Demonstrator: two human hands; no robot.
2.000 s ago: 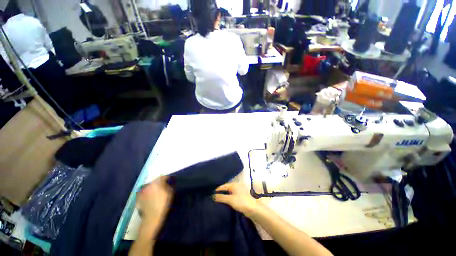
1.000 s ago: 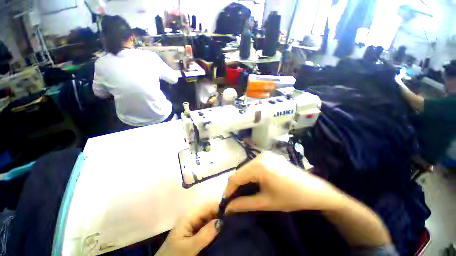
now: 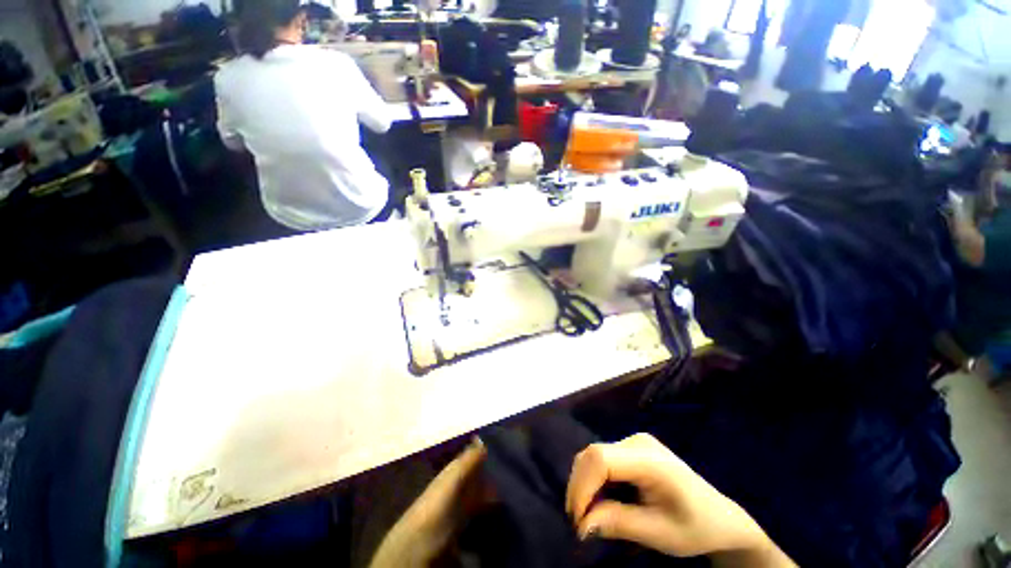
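A dark garment panel (image 3: 516, 477) hangs between my hands, below the front edge of the white sewing table. My left hand (image 3: 438, 510) is at its left edge, with the thumb up against the cloth; its fingers are partly hidden. My right hand (image 3: 643, 494) has its fingers curled and pinches the cloth on the right. The white JUKI sewing machine (image 3: 554, 227) stands beyond my hands, with no cloth under its needle area.
Black-handled shears (image 3: 577, 314) lie under the machine arm. Dark strips (image 3: 671, 322) hang at the table's right end. Large dark heaps of cloth (image 3: 831, 244) lie right, and more cloth (image 3: 83, 411) left. An orange and white carton (image 3: 604, 142) stands behind the machine. A person in white (image 3: 299, 133) sits ahead.
The view first turned right, then tipped slightly. The panel has come off the table towards me. My hands have moved lower and apart since a second ago, and the shears are uncovered.
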